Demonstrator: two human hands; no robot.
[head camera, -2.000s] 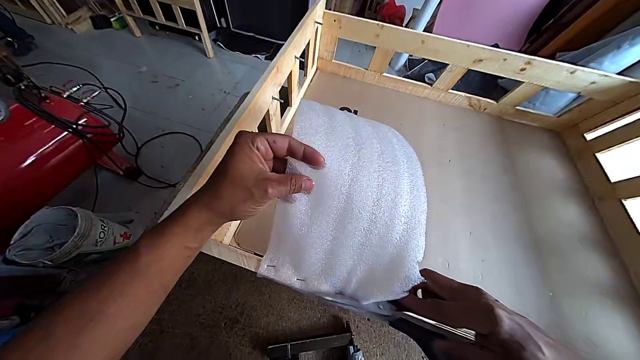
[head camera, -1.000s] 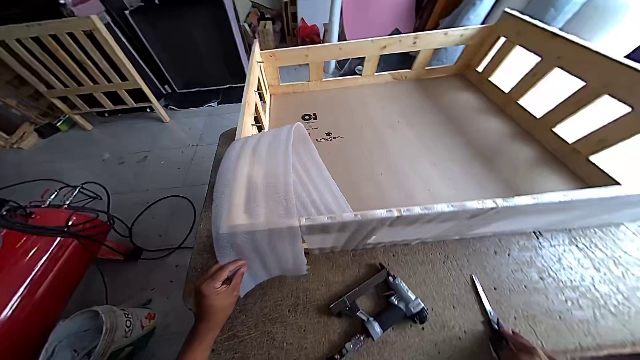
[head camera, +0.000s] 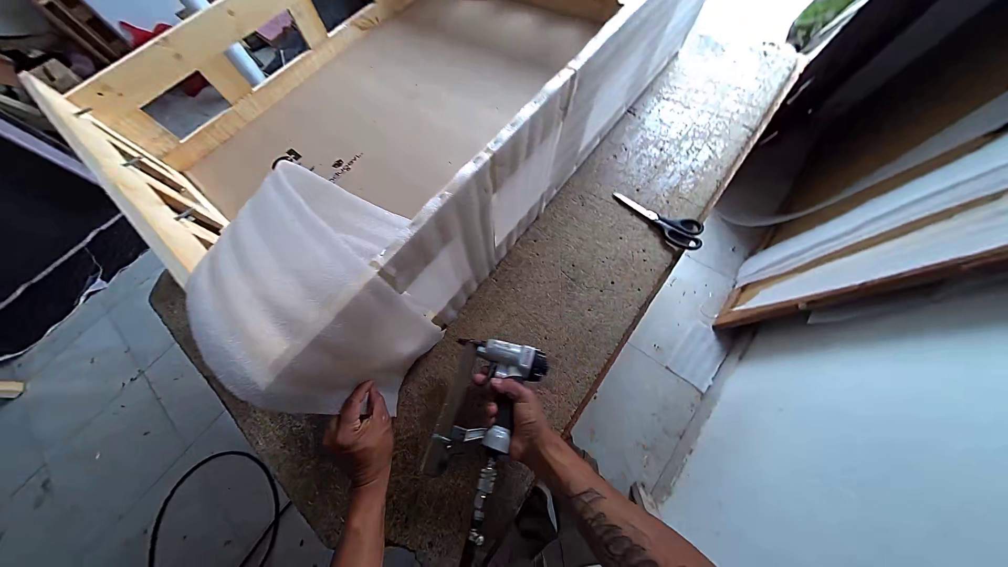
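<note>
My left hand (head camera: 360, 433) pinches the lower edge of a sheet of white foam (head camera: 291, 299), which bulges around the near corner of a wooden frame (head camera: 126, 189). In my right hand (head camera: 516, 417) is a pneumatic staple gun (head camera: 508, 362), gripped by its handle just right of the foam, its nose pointing left. An air hose fitting hangs from the handle's base. White foam also covers the frame's long right side (head camera: 528, 181). Black-handled scissors (head camera: 669, 224) lie on the worktable beyond the staple gun.
The frame stands on a worn worktable (head camera: 583, 291), with a brown panel (head camera: 370, 102) inside it. A black hose (head camera: 161, 504) loops over the tiled floor at the lower left. At the right, another foam-covered wooden frame (head camera: 866, 291) stands near the table's edge.
My right hand has let go of the scissors, which now lie on the table, and has picked up the staple gun that lay there. The view has swung right.
</note>
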